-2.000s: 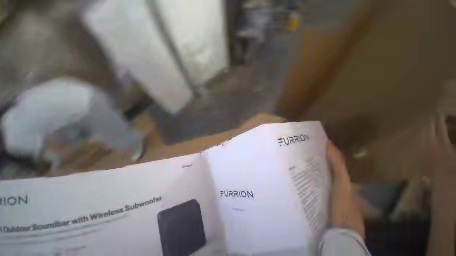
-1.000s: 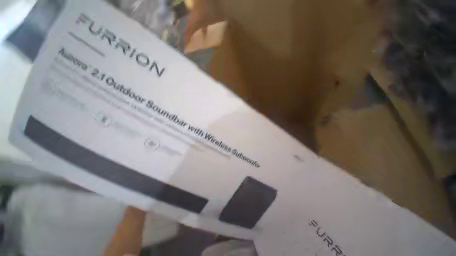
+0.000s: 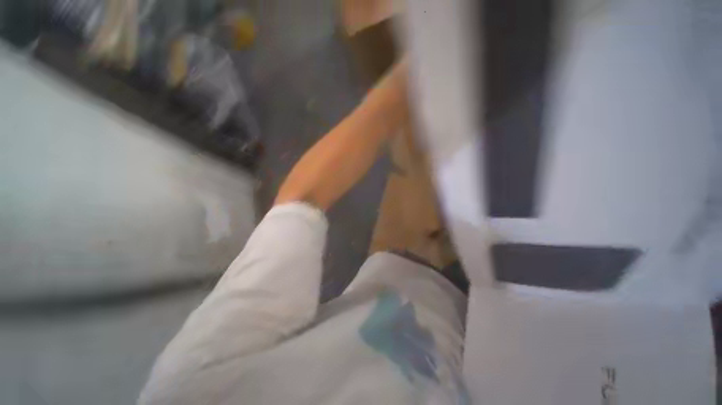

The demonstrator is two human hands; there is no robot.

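A white retail box (image 3: 602, 142) with dark product pictures fills the right of the view, raised close in front of me. Part of its black print shows near the bottom edge. My left arm, in a white sleeve, reaches up to the box's left side. My left hand (image 3: 389, 101) meets the box there and holds it; the fingers are hidden behind it. My right hand is not visible.
Large blurred white surfaces (image 3: 103, 206) lie at the left. Dark and clear-wrapped items (image 3: 210, 87) stand at the upper left beside the grey floor (image 3: 305, 103). Brown cardboard (image 3: 408, 213) lies below the box, next to my printed shirt.
The box has turned from slanting across the view to upright and has moved right. My left forearm now shows beside it. The view has shifted.
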